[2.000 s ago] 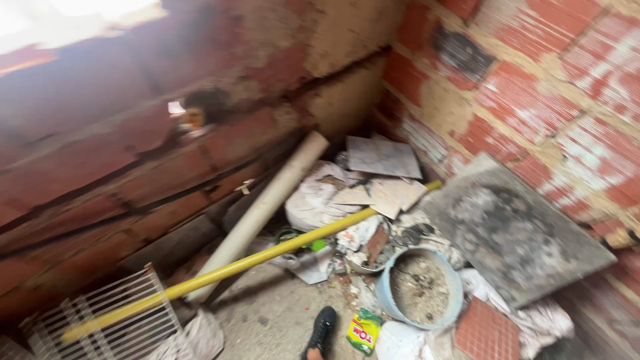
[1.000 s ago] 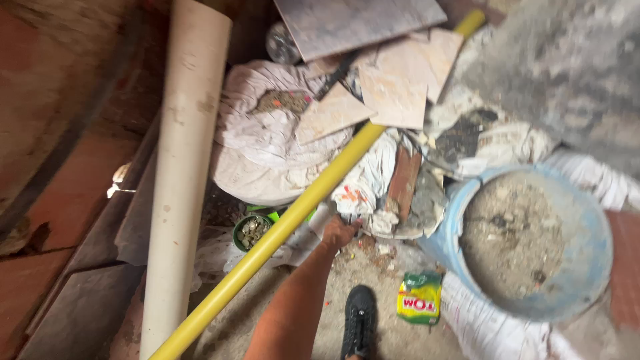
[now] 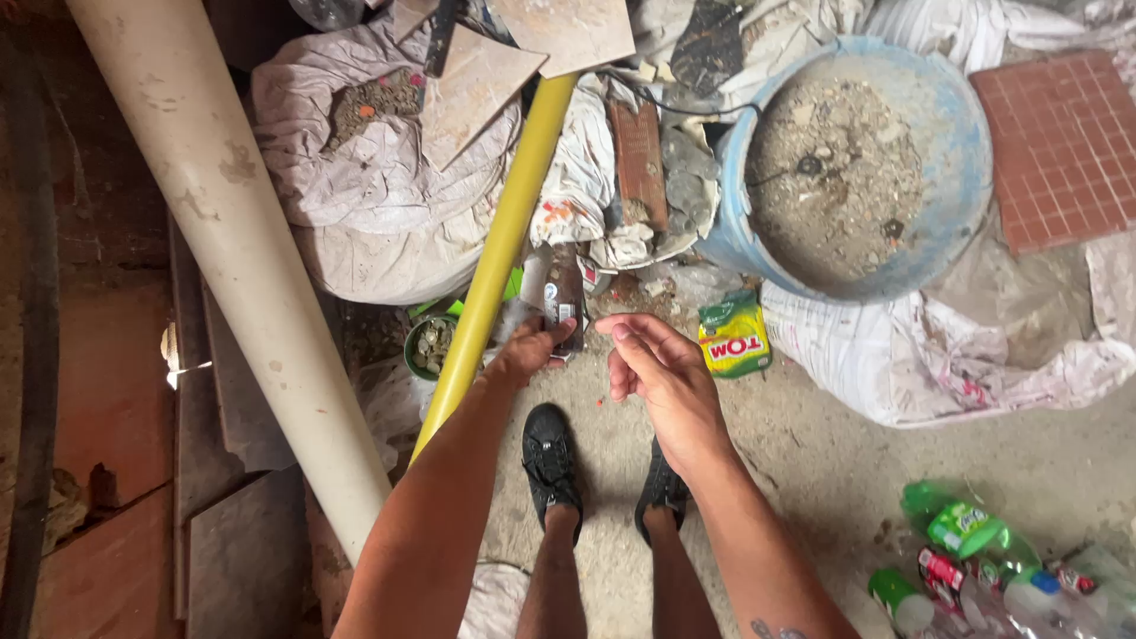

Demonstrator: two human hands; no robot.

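Observation:
My left hand [image 3: 530, 346] grips a dark plastic bottle [image 3: 564, 297] with a label, low over the floor just right of the yellow pole [image 3: 508, 222]. My right hand [image 3: 646, 359] hangs empty to the right of the bottle, fingers partly curled and apart. Between my right hand and the blue bucket lies a yellow and green plastic wrapper [image 3: 735, 335]. Left of the pole, a small green container [image 3: 430, 346] holds rubble-like bits. Behind the bottle sit a white cloth or sack [image 3: 581, 169] and a broken brick piece [image 3: 637, 164].
A blue bucket [image 3: 735, 204] of rubble stands at right, beside a red gridded tile [image 3: 1061, 146]. A thick pale pipe [image 3: 240, 257] leans at left near a white sack [image 3: 382, 222]. Broken tiles [image 3: 479, 89] lie at the top. Several plastic bottles [image 3: 976, 537] lie at lower right.
My left hand, reaching by the white cloth a second ago, now has hold of the dark bottle. My right hand has come into view. The view has moved closer to the floor pile.

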